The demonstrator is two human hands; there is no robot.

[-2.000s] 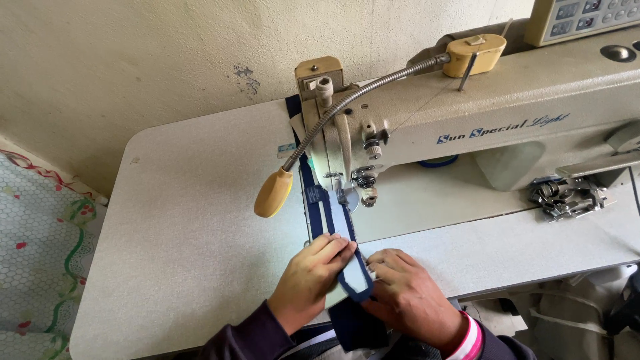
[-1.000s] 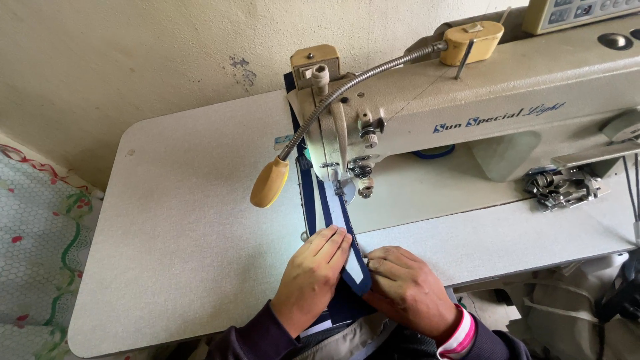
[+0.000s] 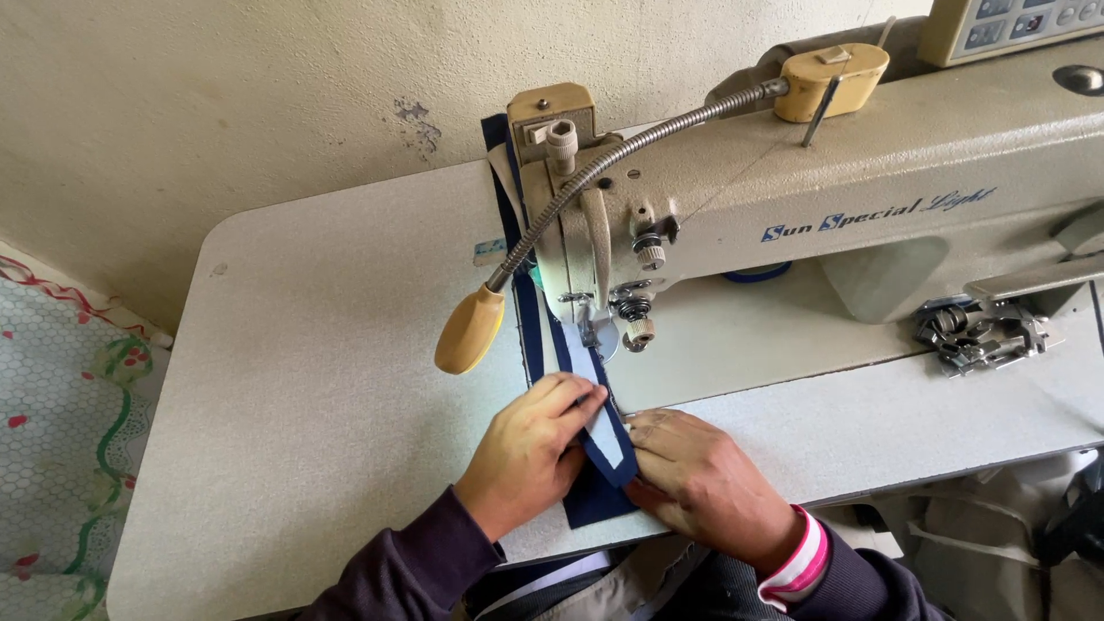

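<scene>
A strip of navy fabric with a pale grey-white layer on top [image 3: 606, 438] runs from under the presser foot of the sewing machine [image 3: 589, 332] down to the table's front edge. My left hand [image 3: 532, 448] lies over the strip just below the foot, fingertips pressing on its pale layer. On the strip's right edge, near its rounded end, my right hand [image 3: 703, 483] grips the fabric between thumb and fingers. More navy and pale fabric [image 3: 500, 168] extends behind the machine head. Under my hands a darker navy piece [image 3: 595, 498] hangs at the near end.
A flexible lamp [image 3: 470, 332] arches over the left of the machine head. Several metal presser feet [image 3: 983, 332] sit at the right of the machine bed. The white tabletop [image 3: 345, 345] spreads left, with a wall behind. A patterned cloth [image 3: 65, 431] is at far left.
The fabric strip has moved away from me under the machine head, and more of it shows behind. Both hands still hold its near part.
</scene>
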